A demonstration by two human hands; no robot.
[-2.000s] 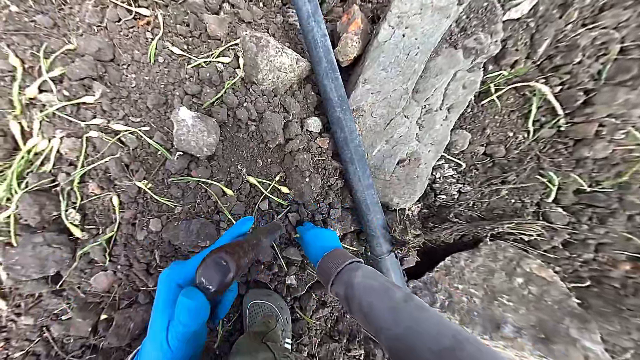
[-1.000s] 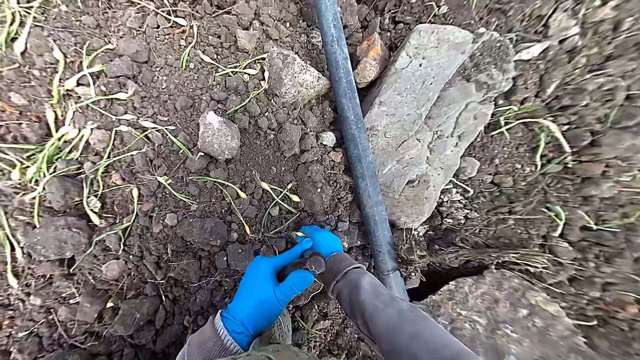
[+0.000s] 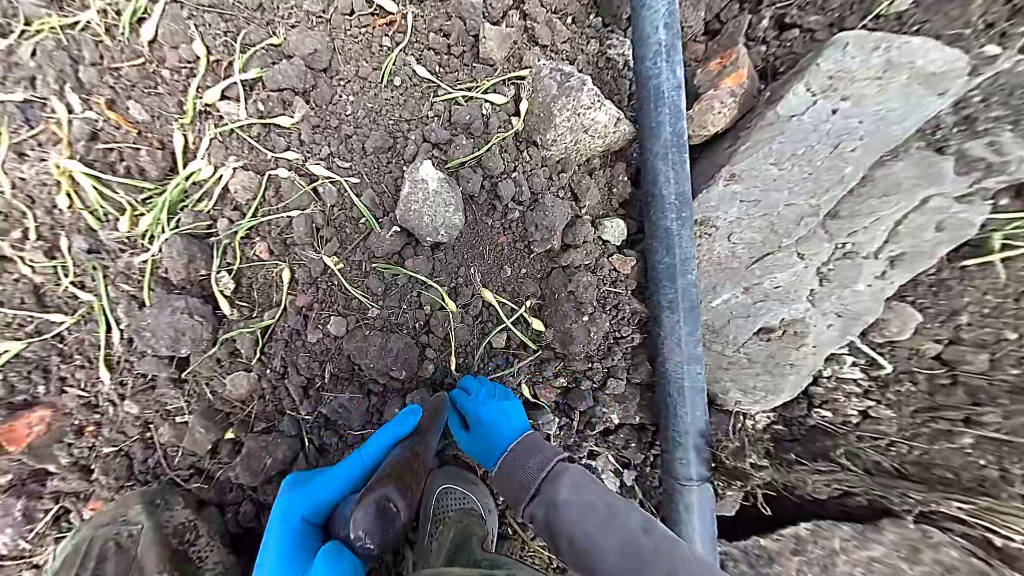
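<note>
My left hand [image 3: 320,504], in a blue glove at the bottom centre, is closed around a dark, rounded tool handle [image 3: 392,496] whose narrow end points down at the soil. Close to that end, on its right, my right hand [image 3: 486,420] in a blue glove has its fingers bent down to the soil; whether they pinch anything is hidden. Small bulb seedlings with green leaves [image 3: 512,318] lie on the soil just above my right hand. More such seedlings [image 3: 172,196] are scattered in a loose pile at the upper left.
A grey pipe [image 3: 672,240] runs down the right of centre. Beyond it lies a large flat rock [image 3: 808,208], with another rock [image 3: 872,552] below. Smaller stones [image 3: 430,202] sit in the cloddy soil. A shoe [image 3: 458,504] is right beside the tool.
My left hand has moved left, away from my right hand, and the tool now shows upright between them. One second ago the two hands were together.
</note>
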